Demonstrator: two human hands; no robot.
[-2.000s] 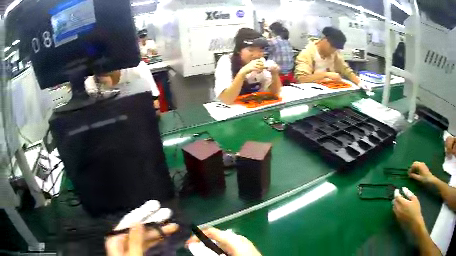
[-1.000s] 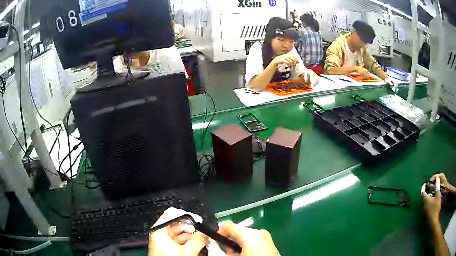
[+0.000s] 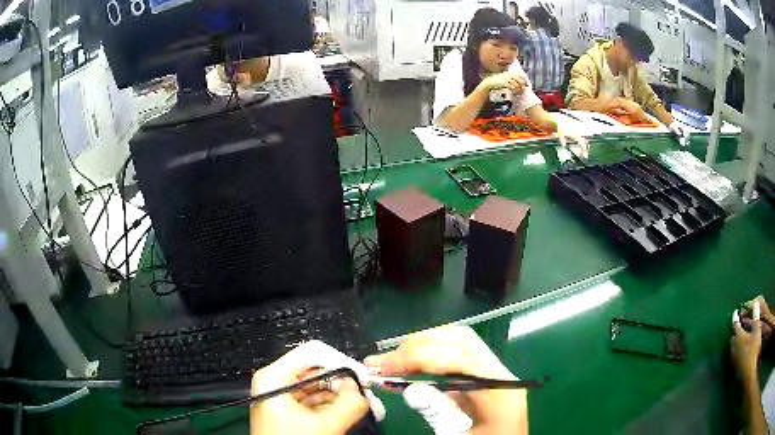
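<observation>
My left hand, with white finger covers, is at the bottom centre, closed around a black phone middle frame. The frame's thin edge reaches out to the lower left. My right hand, also with white finger covers, touches or nearly touches the left hand. It holds a slim dark pen-like tool, which points right at its far end. The tool's other end is at the frame's edge between the hands; its tip is too blurred to tell.
Beyond my hands are a keyboard, computer tower, monitor and two speakers. A black tray lies right. Spare frames lie on the green bench. Another person's hands are at the right edge. People sit opposite.
My hands have come together, and the tool has swung from slanting down to nearly level. The view has shifted, showing more keyboard. A person opposite has reached an arm out towards the bench.
</observation>
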